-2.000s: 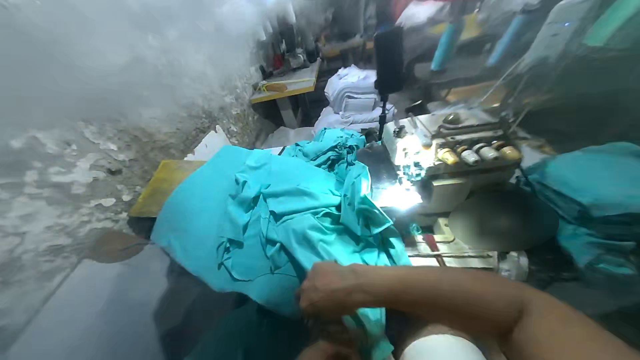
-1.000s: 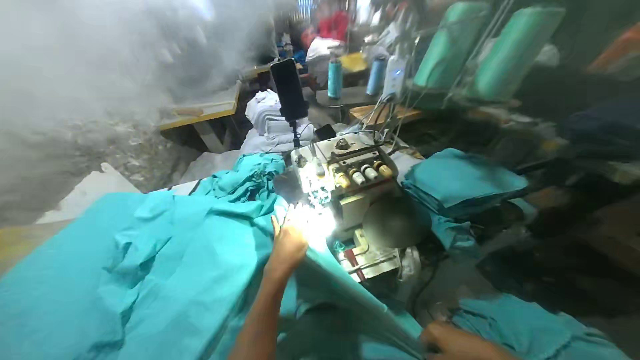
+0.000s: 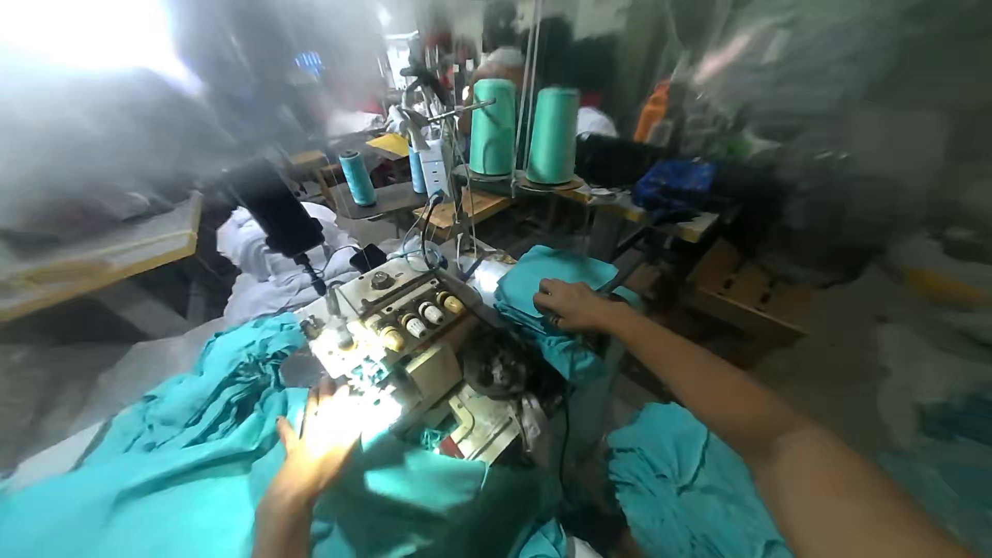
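Note:
My left hand (image 3: 322,442) lies spread, palm down, on turquoise fabric (image 3: 194,465) beside the brightly lit needle area of an overlock sewing machine (image 3: 422,333). Glare hides some of its fingertips. Right of the machine, my right hand (image 3: 572,304), with a ring on one finger, rests with bent fingers on a folded stack of turquoise cloth (image 3: 550,271); whether it grips a piece cannot be told. The fabric from under my left hand spreads across the front of the machine.
Two green thread cones (image 3: 552,136) stand behind the machine, with a blue cone (image 3: 357,178) further left. A phone on a holder (image 3: 275,205) rises before a white cloth pile (image 3: 267,271). More turquoise cloth (image 3: 690,480) lies low right. A yellow-edged table (image 3: 101,248) is at left.
My right hand has moved from the low front up to the folded stack right of the machine. My left hand remains near the needle area. The view has swung right.

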